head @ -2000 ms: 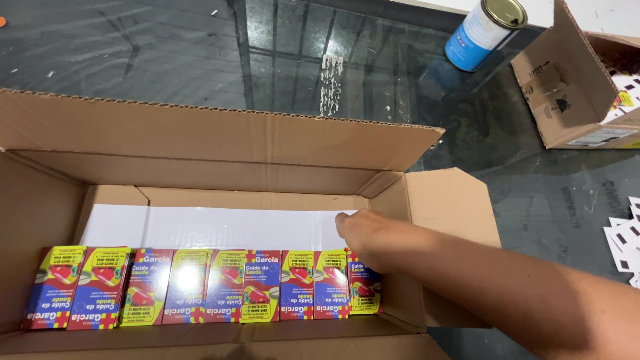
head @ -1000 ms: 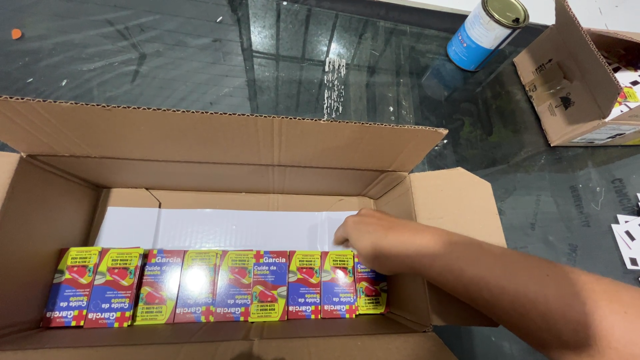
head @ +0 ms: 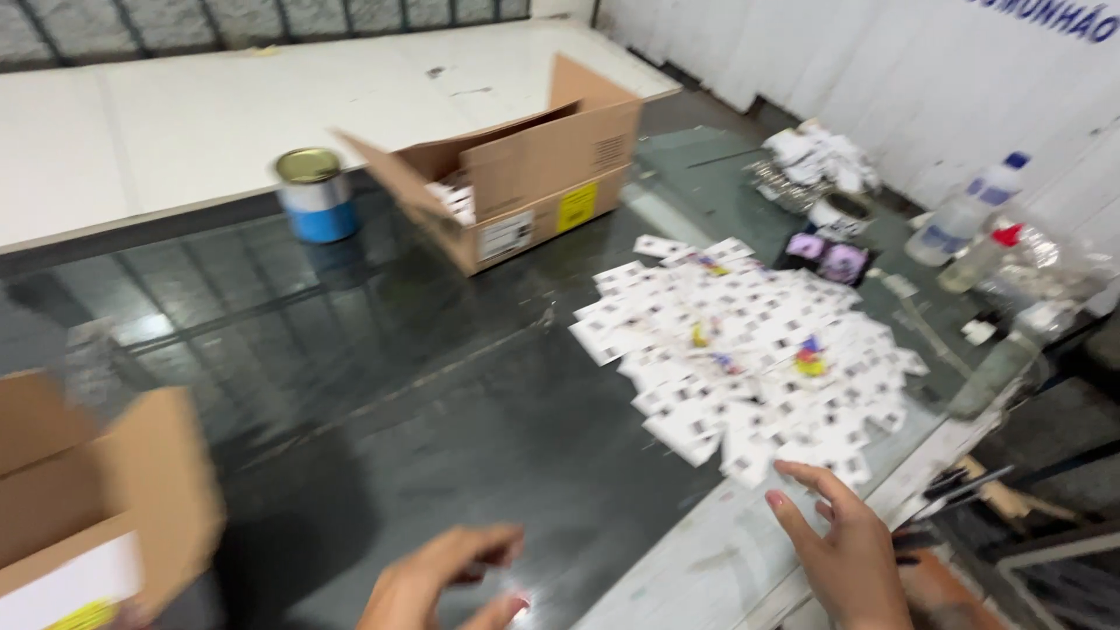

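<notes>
My right hand (head: 836, 538) is at the table's near right edge, fingers apart and holding nothing, just below a spread pile of small white printed cards (head: 761, 350). A few cards in the pile show red, yellow and blue print. My left hand (head: 451, 577) hovers over the dark tabletop at the bottom middle, fingers apart with nothing between them. To its left stands an open cardboard box (head: 166, 499), cut off by the frame, with a white sheet (head: 74, 586) and a bit of yellow showing.
Another cardboard box (head: 547, 184) with white pieces inside stands at the back, beside a blue and white can (head: 317, 197). At right are plastic bottles (head: 967, 210), a small open can (head: 838, 217), a black and pink packet (head: 825, 258) and a green bottle (head: 997, 376).
The view has swung far to the right. My right hand, earlier inside the box above the row of small colourful boxes, is now out near the cards. My left hand has come into view.
</notes>
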